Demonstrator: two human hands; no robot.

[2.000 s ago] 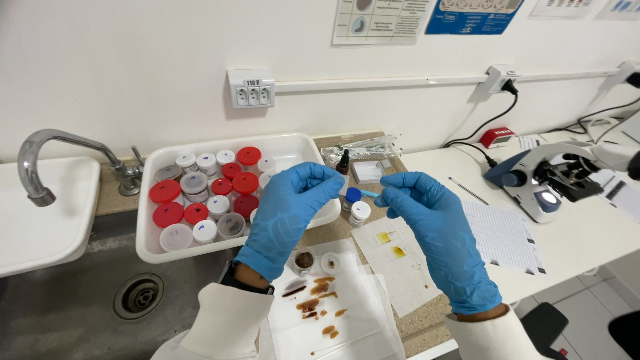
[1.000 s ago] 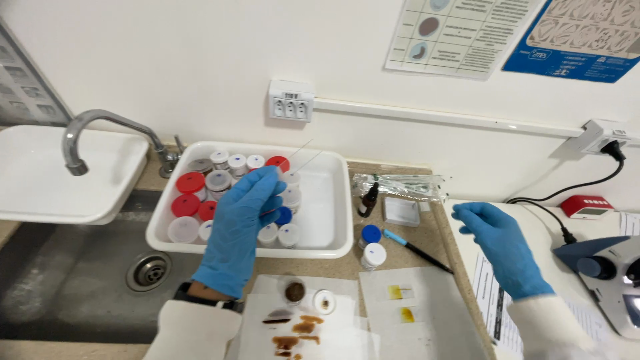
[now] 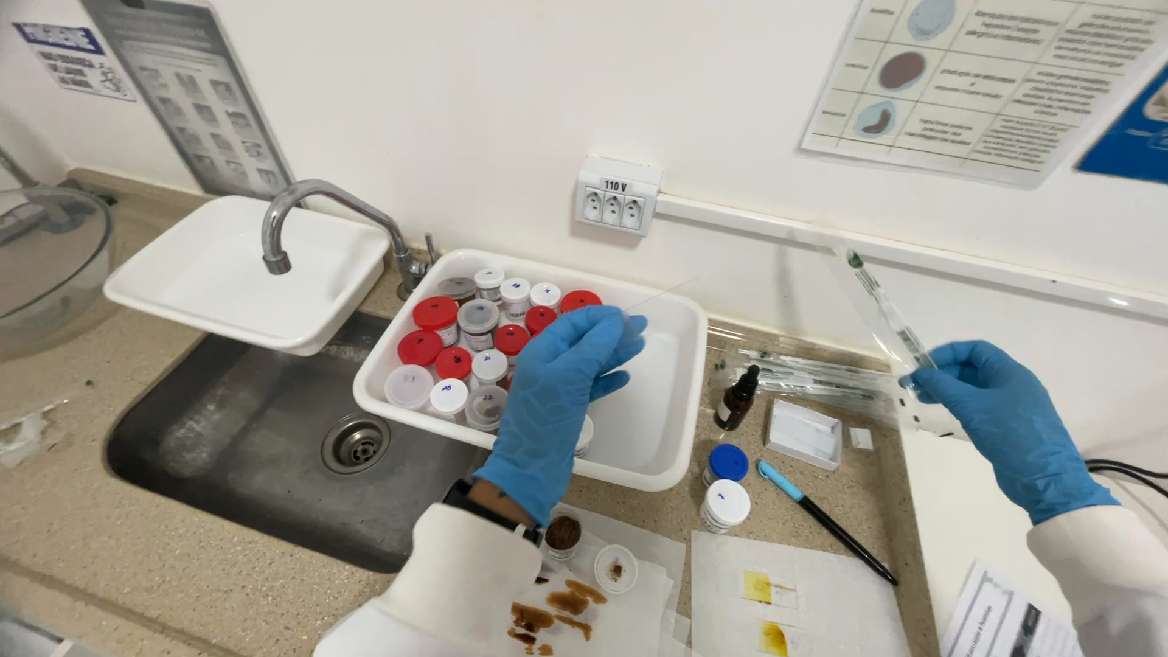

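My gloved left hand point(image 3: 570, 383) pinches a thin clear piece, perhaps a glass slide or coverslip, above the white tray point(image 3: 689, 401) of lidded sample cups. In my gloved right hand point(image 3: 976, 401) is a clear plastic sleeve with green print point(image 3: 885, 306), raised above a pile of similar sleeves point(image 3: 812, 379). Between the hands stand a brown dropper bottle point(image 3: 733, 401), a small open white box point(image 3: 803, 434), a blue-lidded cup point(image 3: 727, 464) and a white-lidded cup point(image 3: 726, 505). An open cup of brown material point(image 3: 562, 533) is below my left wrist, beside its lid point(image 3: 616, 568).
Brown smears mark the paper point(image 3: 620, 630) at the bottom. Two yellow-stained slides lie on another sheet point(image 3: 721, 566), left of a black marker with a light-blue cap point(image 3: 835, 529). A metal sink point(image 3: 265, 438), faucet point(image 3: 338, 192) and white basin point(image 3: 246, 274) are at left.
My right hand, which held nothing visible one second ago, now holds up a plastic sleeve. My left hand stays over the tray with the thin clear piece. The view has swung left.
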